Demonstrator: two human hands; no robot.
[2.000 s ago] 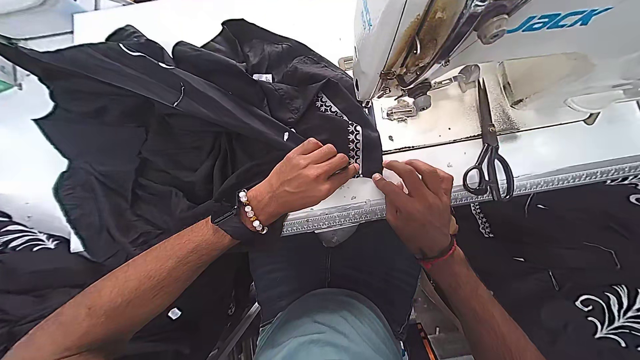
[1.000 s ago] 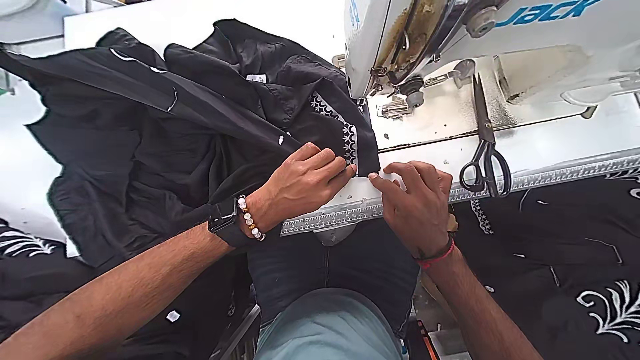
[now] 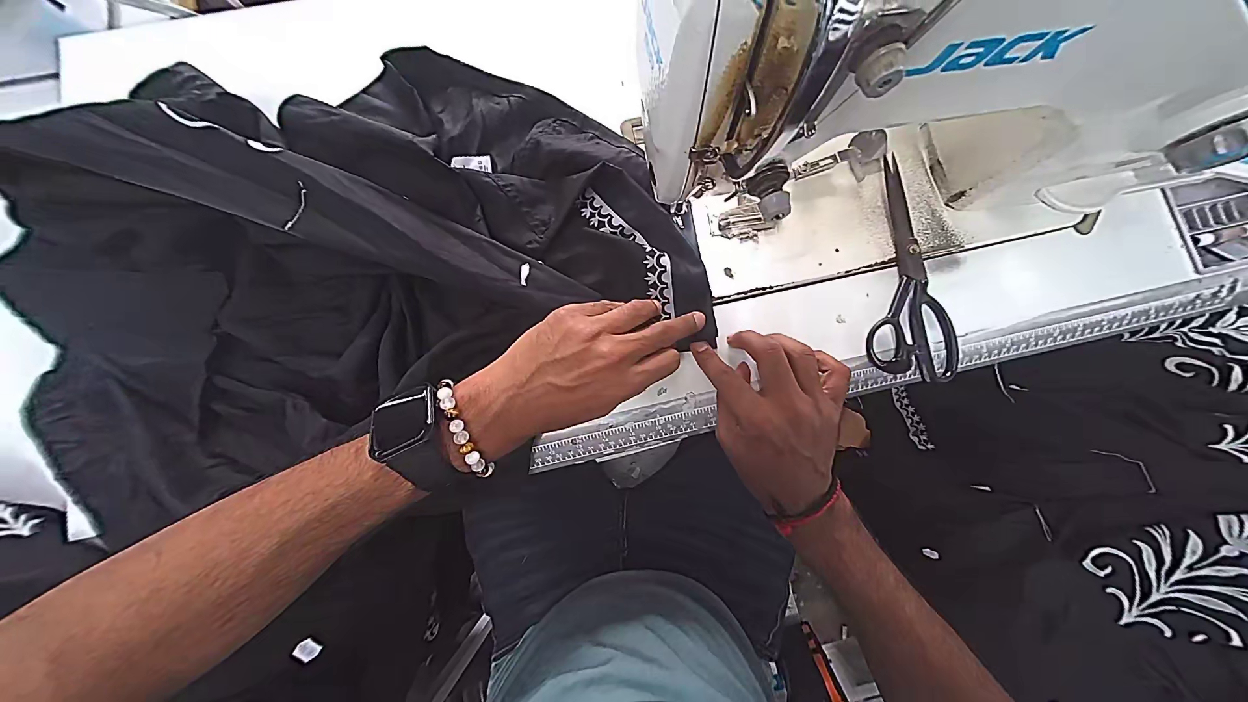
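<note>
A black garment (image 3: 244,263) with a white-embroidered edge lies bunched across the left of the white sewing table (image 3: 809,327). My left hand (image 3: 585,366) rests on its lower right corner, index finger extended along the edge below the embroidered trim (image 3: 655,268). My right hand (image 3: 785,409) is at the same corner, its index fingertip touching or almost touching the cloth; the other fingers are curled. Whether either hand pinches the fabric is not clear. The presser foot (image 3: 746,216) of the Jack sewing machine (image 3: 975,88) stands above and right of the corner.
Black-handled scissors (image 3: 912,292) lie right of the hands, handles over the measuring tape strip (image 3: 1053,336) along the table's front edge. More black cloth with white embroidery (image 3: 1170,580) hangs at the right. A small white tag (image 3: 472,164) shows on the garment.
My left index finger has straightened and reached rightward onto the garment's corner. The right hand stays beside that corner, with little plain change.
</note>
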